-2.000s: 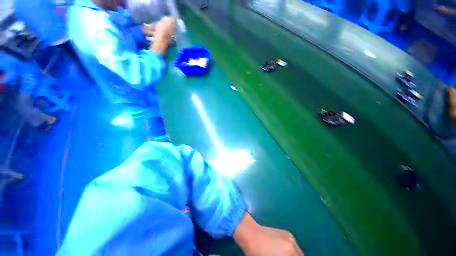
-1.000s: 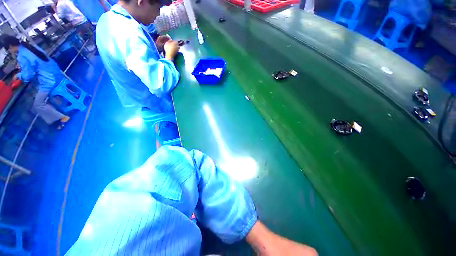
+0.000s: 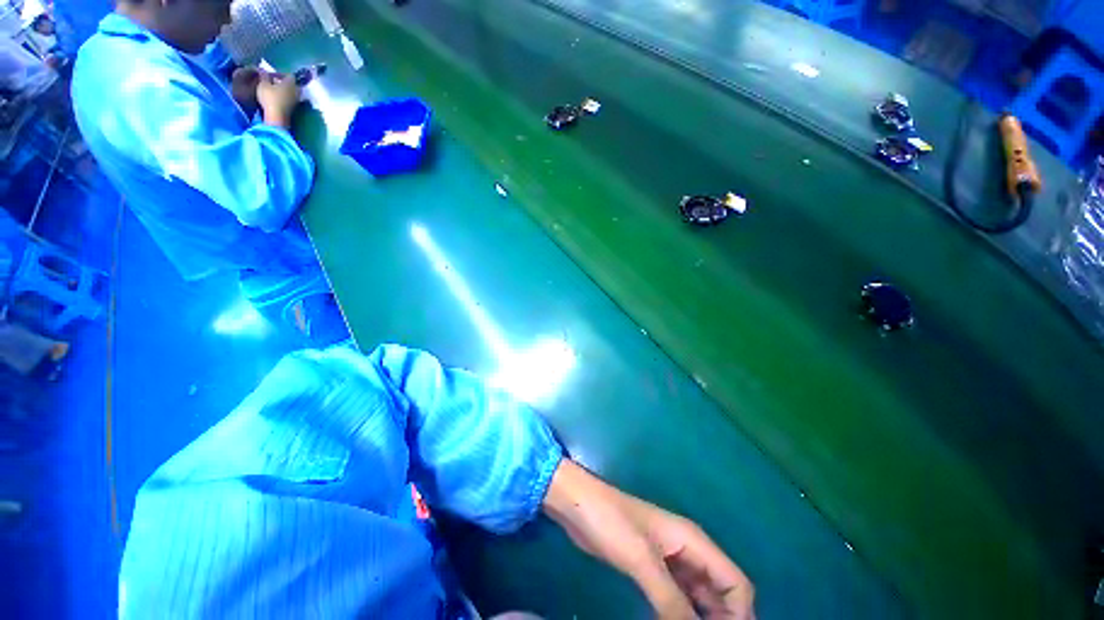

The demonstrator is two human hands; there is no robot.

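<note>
My left hand [image 3: 654, 551] is bare and reaches from a blue sleeve over the green bench at the bottom. Its fingers are bent and partly cut off by the bottom edge; whether it holds anything cannot be seen. My right hand is not in view. Dark round units with pale tabs lie on the green belt: one at the top [image 3: 564, 116], one in the middle [image 3: 702, 210]. A third dark round unit [image 3: 887, 305], with no tab visible, lies further right. A small skin-coloured patch at the bottom edge is too cut off to name.
A blue bin [image 3: 386, 137] with white pieces stands on the bench. A person in a blue smock works at the bench's left edge. Two more units [image 3: 896, 150] and an orange-handled tool [image 3: 1018, 156] lie on the far ledge. Clear plastic [image 3: 1086, 242] is at the right.
The view has turned right, so bin, units and person sit further left. The orange-handled tool has come into view; the red crate has left it. More of my left hand's fingers show.
</note>
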